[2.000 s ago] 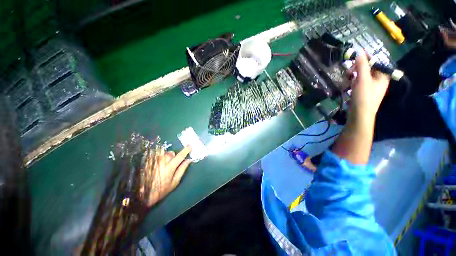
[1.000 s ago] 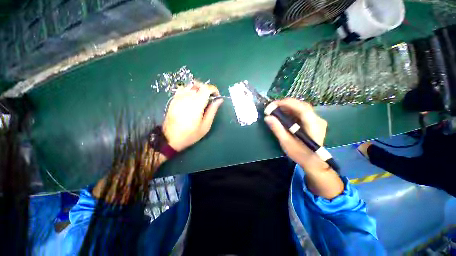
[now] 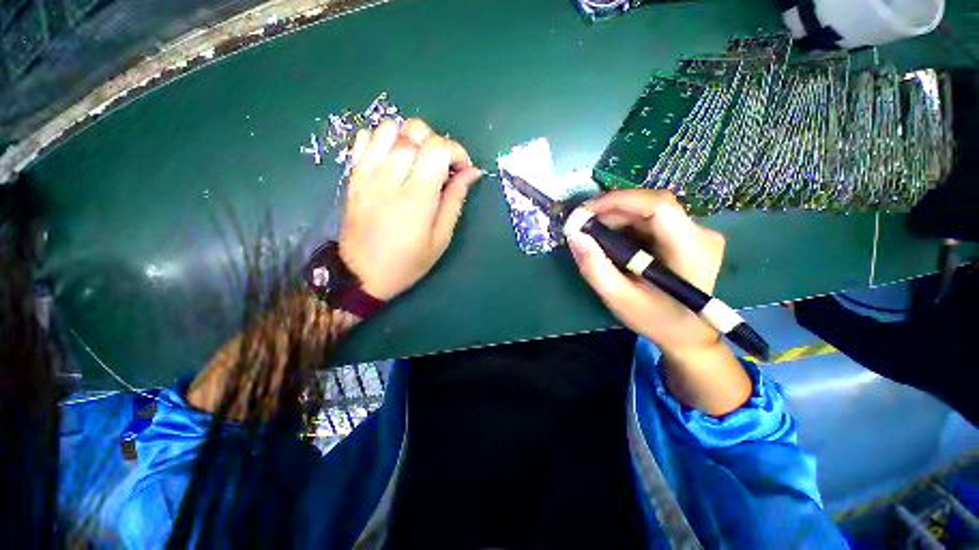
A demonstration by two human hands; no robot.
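Note:
My right hand point(image 3: 655, 258) holds a black soldering iron point(image 3: 676, 285) with pale bands like a pen. Its thin tip is over the upper left part of a small silvery-white circuit board point(image 3: 528, 199) lying flat on the green bench. My left hand point(image 3: 403, 204) is left of the board, thumb and forefinger pinching a thin silvery sliver, perhaps solder wire or a component lead, that reaches toward the board's upper left edge near the tip. A loose component pile point(image 3: 341, 129) lies behind my left fingers, partly hidden by them.
A row of green-edged boards point(image 3: 784, 134) leans like fanned cards at the right. A white cup point(image 3: 875, 16) stands beyond it, cut by the top edge. A pale edge strip point(image 3: 161, 70) runs along the upper left. Hair hangs over my left forearm. Silvery rectangles point(image 3: 349, 400) show below the bench edge.
Since two seconds ago, my right hand brought the iron from the far right to the board. Since one second ago, the tip and the left-hand sliver have met near the board's upper left.

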